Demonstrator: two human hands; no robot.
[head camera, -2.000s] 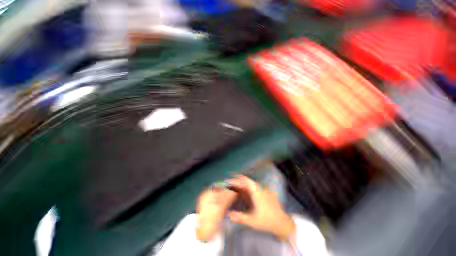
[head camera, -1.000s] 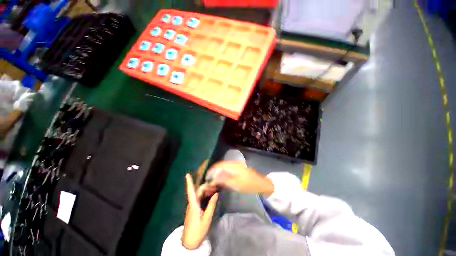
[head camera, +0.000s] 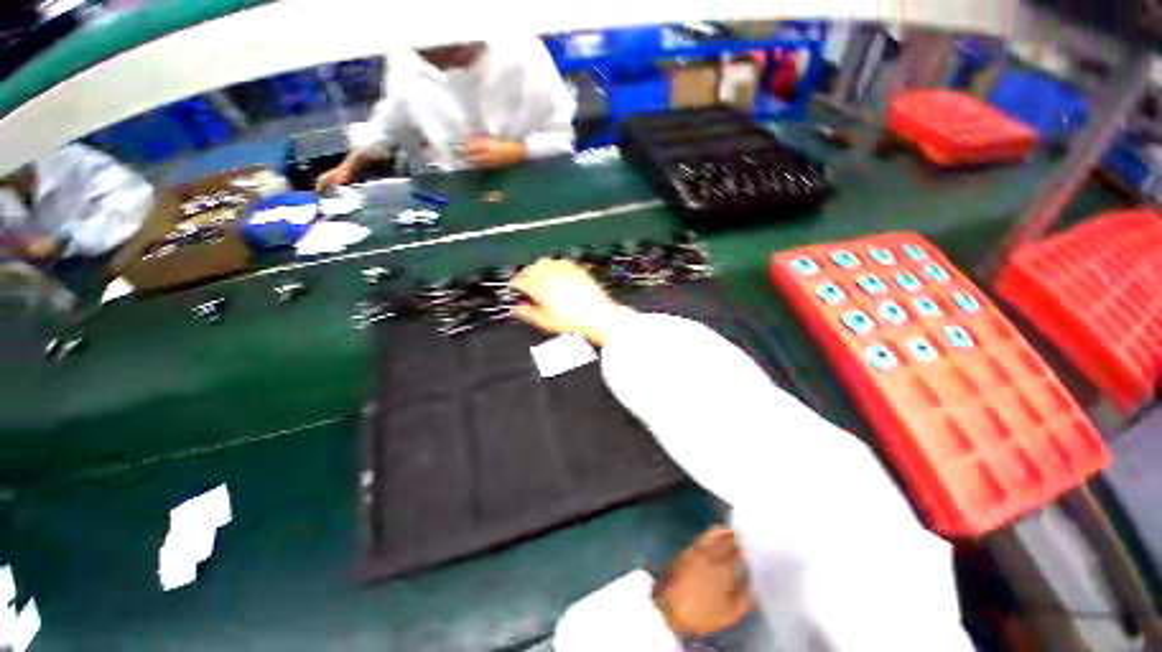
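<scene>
My right hand reaches over the far edge of the black tray, among the leaded components piled in rows there. Its fingertips are at the parts; whether it grips one is hidden. My left hand is low at the bottom, blurred and partly covered by my right sleeve; what it holds cannot be told. A white slip lies on the black tray beside my right wrist. The orange-red compartment tray is at the right, with several light-blue square-faced pieces in its far pockets.
A second black tray with parts is at the far side. More orange-red trays are at the right. Loose white papers lie on the green bench at left. A person in white works across the bench; a cardboard box is far left.
The view has swung up and left. My right hand has moved from beside my left hand, near my body, out to the parts at the tray's far edge.
</scene>
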